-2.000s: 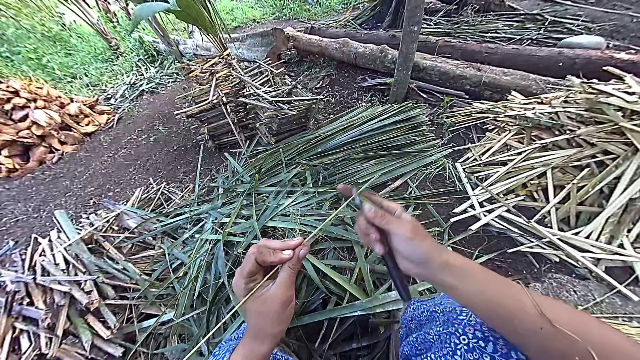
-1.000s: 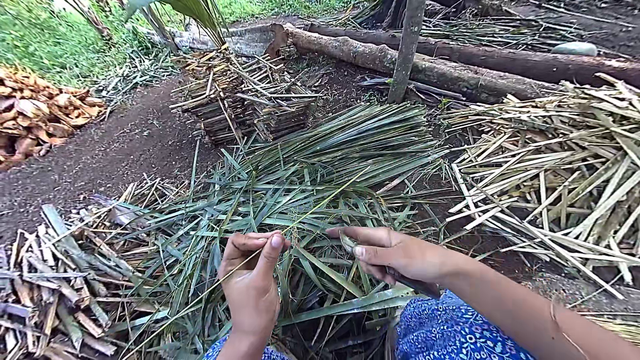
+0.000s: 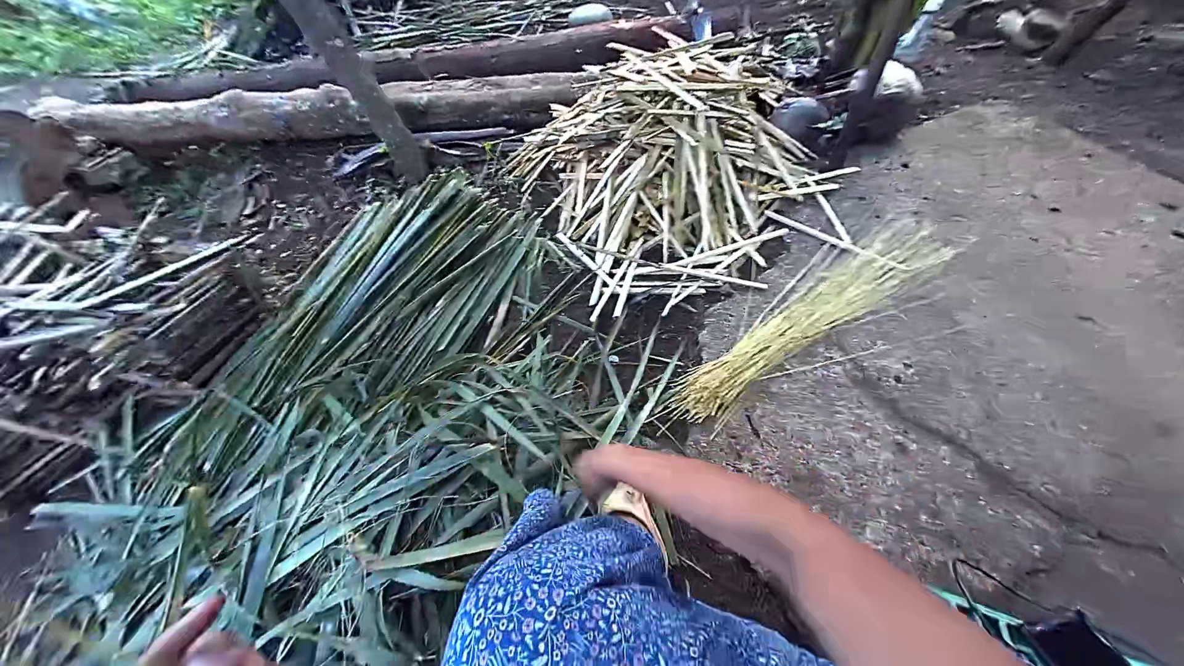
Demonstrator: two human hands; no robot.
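My left hand (image 3: 199,638) is blurred and partly cut off at the lower left edge, over the green palm leaf strips (image 3: 407,490); whether it holds anything does not show. My right hand (image 3: 606,467) is bent down beside my knee in blue floral cloth (image 3: 564,592), its fingers largely hidden behind the wrist; a pale, woody piece (image 3: 629,504) shows just below it. Beyond, to the right, a bundle of thin yellow-green leaf midribs (image 3: 795,333) lies on the concrete. A sheaf of long green leaves (image 3: 398,268) lies ahead of the strips.
A heap of split dry sticks (image 3: 675,176) lies ahead, with another stack of sticks (image 3: 102,287) at the left. Two logs (image 3: 268,113) lie across the back, by a thin upright post (image 3: 361,83). Concrete (image 3: 1017,370) spans the right; a dark object (image 3: 1078,638) sits at the lower right.
The view has swung to the right. My hands have moved apart from their place close together over the leaves. The knife seen earlier in my right hand is not visible.
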